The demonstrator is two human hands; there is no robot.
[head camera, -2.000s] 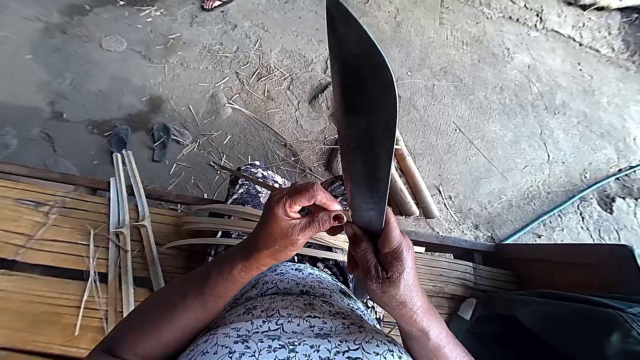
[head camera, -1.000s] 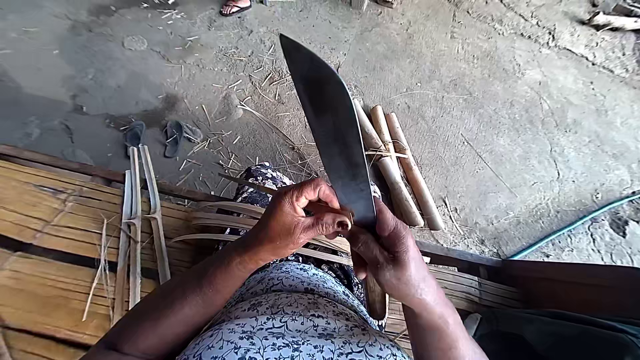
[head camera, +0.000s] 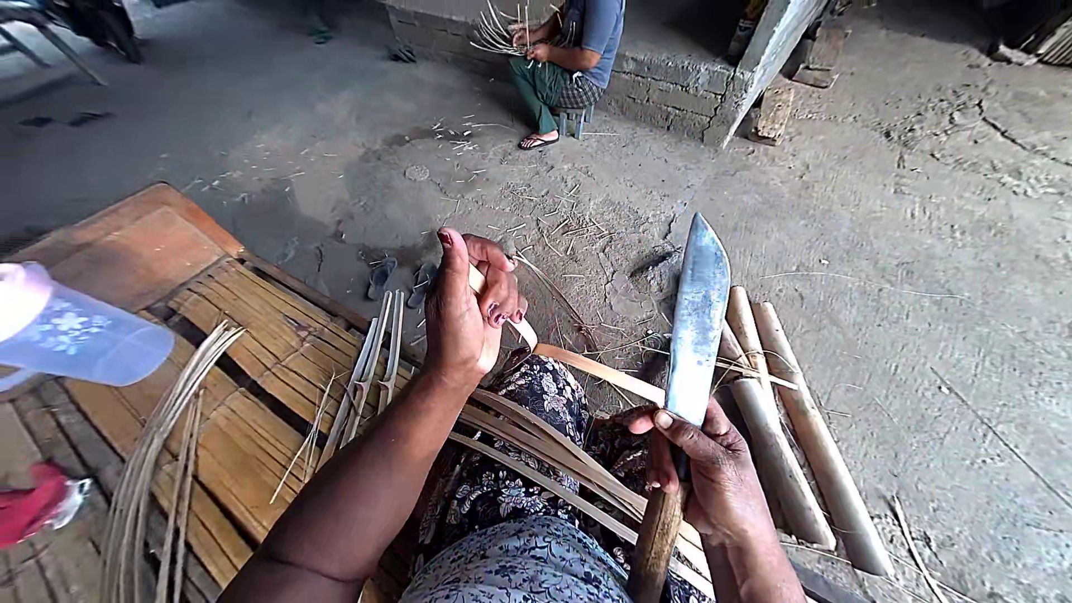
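Note:
My right hand (head camera: 712, 461) grips a machete (head camera: 699, 318) where its blade meets the wooden handle (head camera: 656, 536), the blade pointing up and away from me. A thin, flat bamboo strip (head camera: 599, 368) runs from the blade, beside my right thumb, across to my left hand (head camera: 473, 306). My left hand is raised, thumb up and fingers curled around the strip. More split bamboo strips (head camera: 553, 452) lie across my lap, over the patterned cloth.
A slatted bamboo bench (head camera: 260, 335) at left bears thin strips (head camera: 159, 452), split lengths (head camera: 364, 377) and a plastic pitcher (head camera: 92, 335). Bamboo poles (head camera: 825, 435) lean at right. Sandals (head camera: 381, 276) lie on the concrete floor. Another person (head camera: 569, 67) sits ahead holding thin strips.
My left hand has moved away from the blade, up and to the left, with the strip stretched between the hands. The view has tilted up, bringing the seated person and pitcher into view.

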